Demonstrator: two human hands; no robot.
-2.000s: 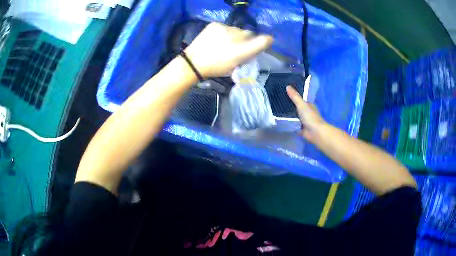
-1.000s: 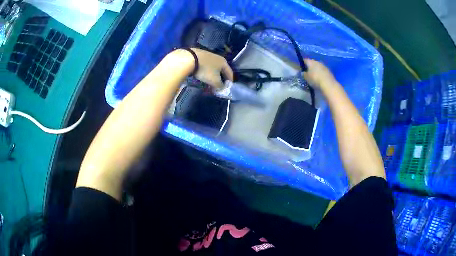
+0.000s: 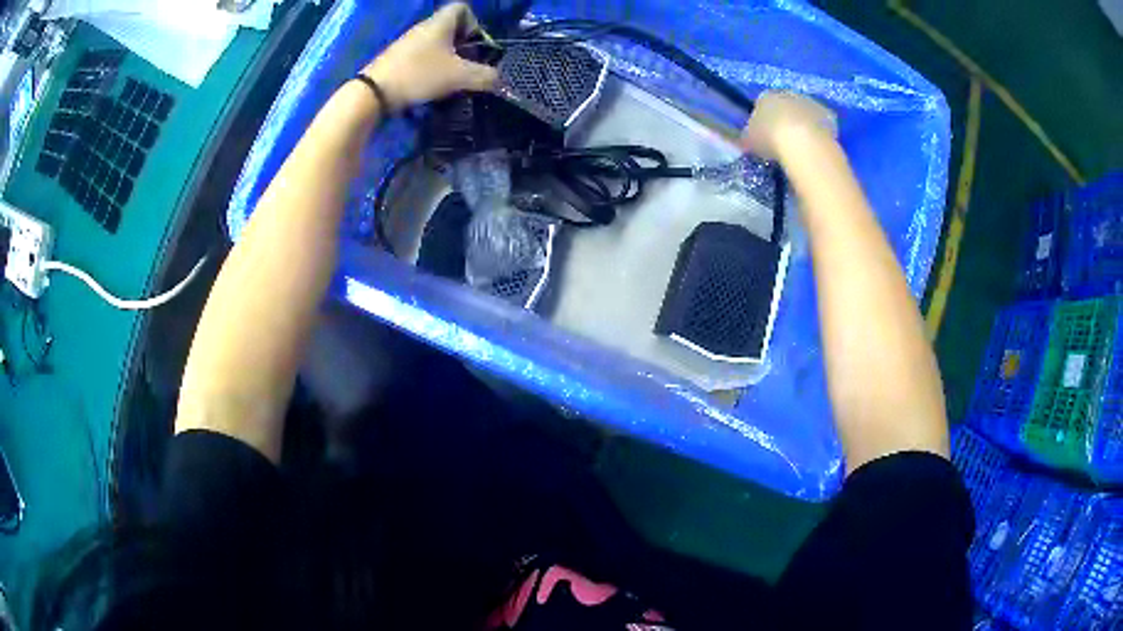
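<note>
A blue film-covered crate (image 3: 443, 333) holds black corded units with mesh faces and pale edges. One unit (image 3: 724, 293) lies at the crate's near right, another (image 3: 551, 81) at the back left, and a third at the near left, partly under a crinkled clear wrap (image 3: 503, 247). A coiled black cable (image 3: 597, 179) lies between them. My left hand (image 3: 431, 59) is at the back left, its fingertips on a black cable by the back unit. My right hand (image 3: 788, 123) is closed around a black cable at the right side, above the near right unit.
A green bench at left has a grid of black labels (image 3: 108, 138) and a white power strip (image 3: 25, 250) with a white cord. Blue crates (image 3: 1028, 530) and a green crate (image 3: 1074, 388) are stacked at right on a green floor with yellow lines.
My left hand has moved from the near left unit to the back left. My right hand has moved slightly up. The clear wrap now lies over the near left unit, and the coil shows between the units.
</note>
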